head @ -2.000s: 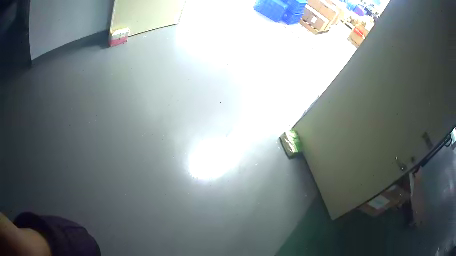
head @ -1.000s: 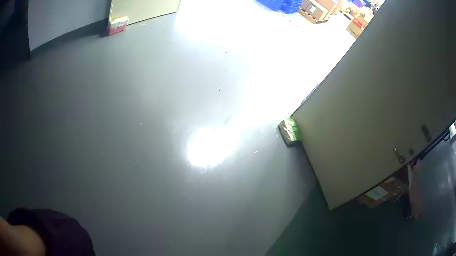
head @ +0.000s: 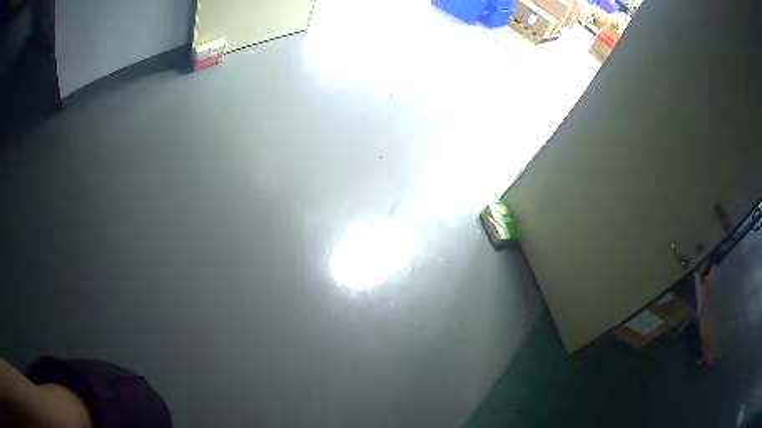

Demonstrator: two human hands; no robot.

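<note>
At the bottom left corner is a bare wrist and part of a hand, which I take as my left hand (head: 38,403), beside a dark sleeve cuff (head: 125,397). Its fingers are cut off by the picture's edge, so what it holds, if anything, is hidden. My right hand is out of the picture. A pale metal door (head: 618,201) with a lever handle stands open on the right. A small green and white box (head: 500,225) sits on the floor against its edge.
Grey floor (head: 209,226) with bright glare leads to the doorway. A second pale door leaf (head: 251,23) has a red and white box (head: 208,55) at its foot. Blue crates (head: 472,10) and brown cartons (head: 539,18) stand beyond. Another carton (head: 642,326) shows behind the right door.
The view has shifted slightly, and the crates and cartons beyond sit nearer the top edge than two seconds ago. The doors, boxes and wrist otherwise look much the same.
</note>
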